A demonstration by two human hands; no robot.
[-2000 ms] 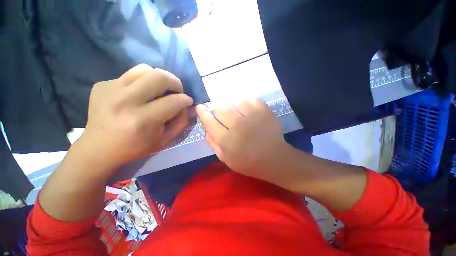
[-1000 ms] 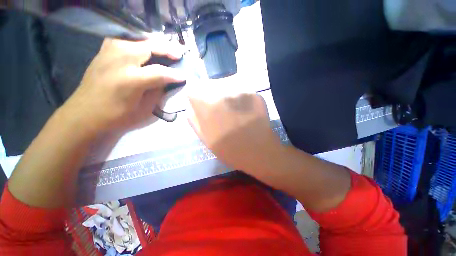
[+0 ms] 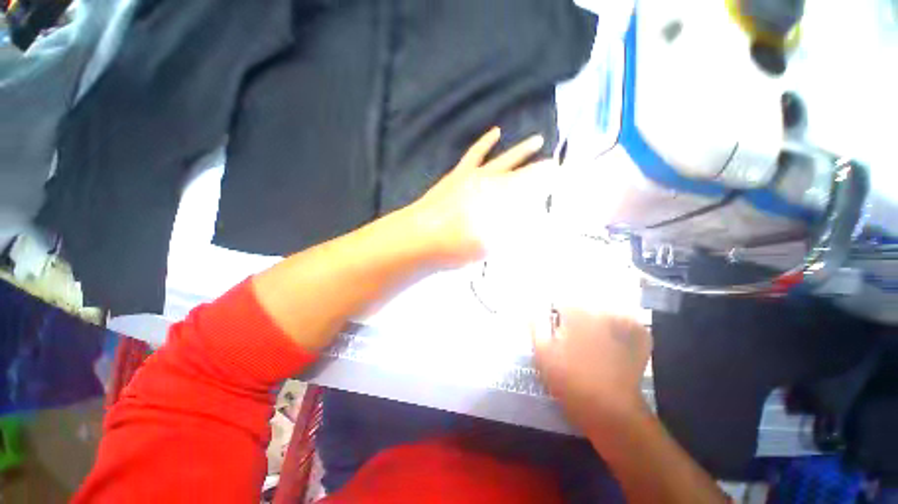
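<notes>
Black fabric panels [image 3: 315,128] lie spread left of the sewing machine, with a long seam running down them. My left hand [image 3: 482,202] is at their right edge, fingers spread, partly washed out by the bright lamp. My right hand [image 3: 596,359] is near the table's front edge below the needle area, blurred; its fingertips are lost in glare, so whether it holds anything cannot be told. The white sewing machine head [image 3: 709,108] with a blue stripe is at the upper right. The needle area is hidden by glare.
Waiting black pieces [image 3: 714,384] hang over the front edge right of my right hand. A ruler strip [image 3: 433,369] runs along the front edge. Grey fabric [image 3: 34,128] lies far left. A red basket [image 3: 300,443] and part of a blue crate [image 3: 812,482] are below.
The view has swung left and up, showing the machine head and more black fabric. My left hand has opened and moved away from my right hand, onto the fabric's edge.
</notes>
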